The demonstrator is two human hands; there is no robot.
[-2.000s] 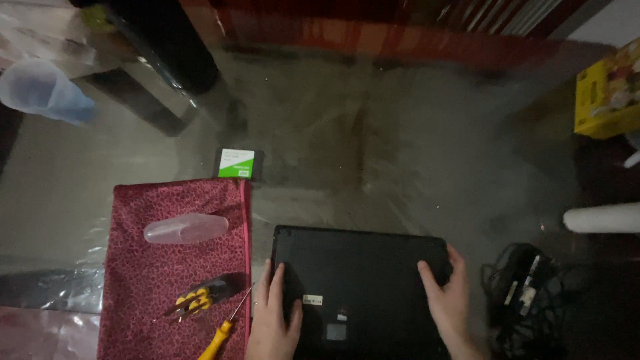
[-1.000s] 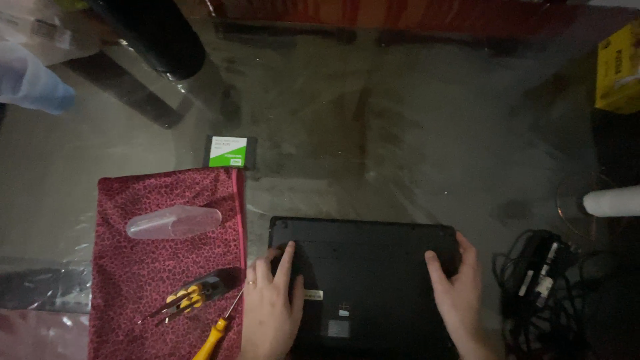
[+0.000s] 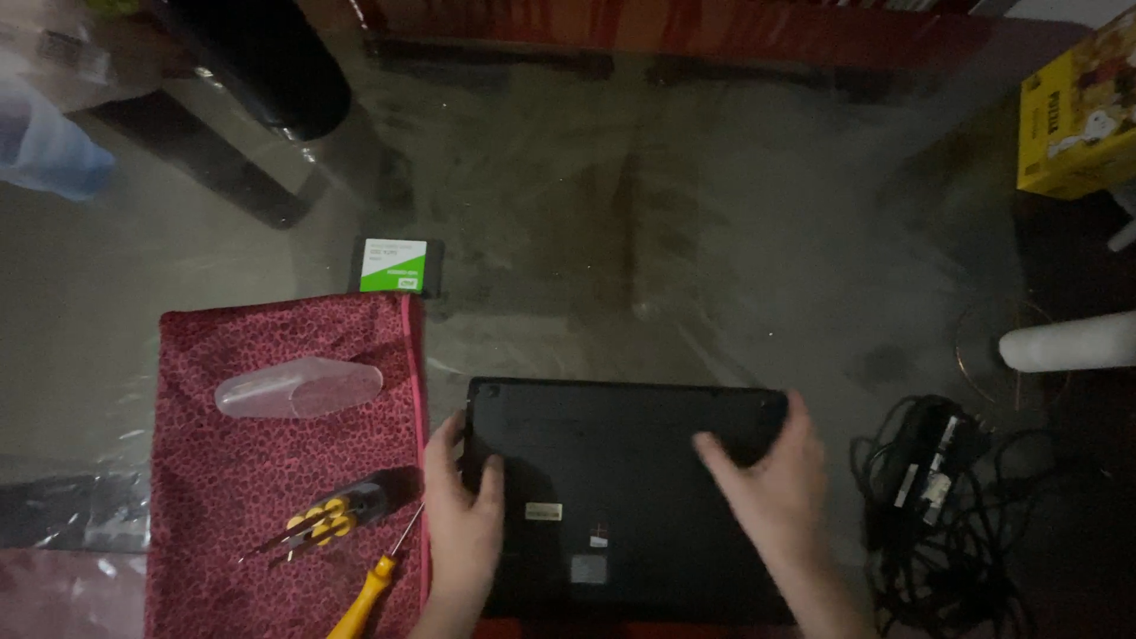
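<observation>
A black laptop (image 3: 630,479) lies with its underside up at the bottom centre, bearing a few small stickers. My left hand (image 3: 466,506) grips its left edge, thumb on the underside and fingers over the side. My right hand (image 3: 768,479), slightly blurred, is at the right edge with the thumb over the underside and fingers by the far right corner. Left of the laptop, a pink patterned cloth pouch (image 3: 204,461) carries a clear plastic case (image 3: 302,389), a screwdriver bit set with yellow parts (image 3: 333,519) and a yellow-handled screwdriver (image 3: 364,599). A WD SATA SSD (image 3: 393,264) lies beyond the pouch.
A tangled black cable with an adapter (image 3: 927,479) lies right of the laptop. Beyond it are a white cylindrical object (image 3: 1069,343) and a yellow puzzle box (image 3: 1078,115). A dark cylindrical object (image 3: 266,71) and a bluish translucent container (image 3: 53,146) stand at the far left.
My left hand has shifted from lying on the laptop's underside to gripping its left edge. My right thumb has moved inward over the underside.
</observation>
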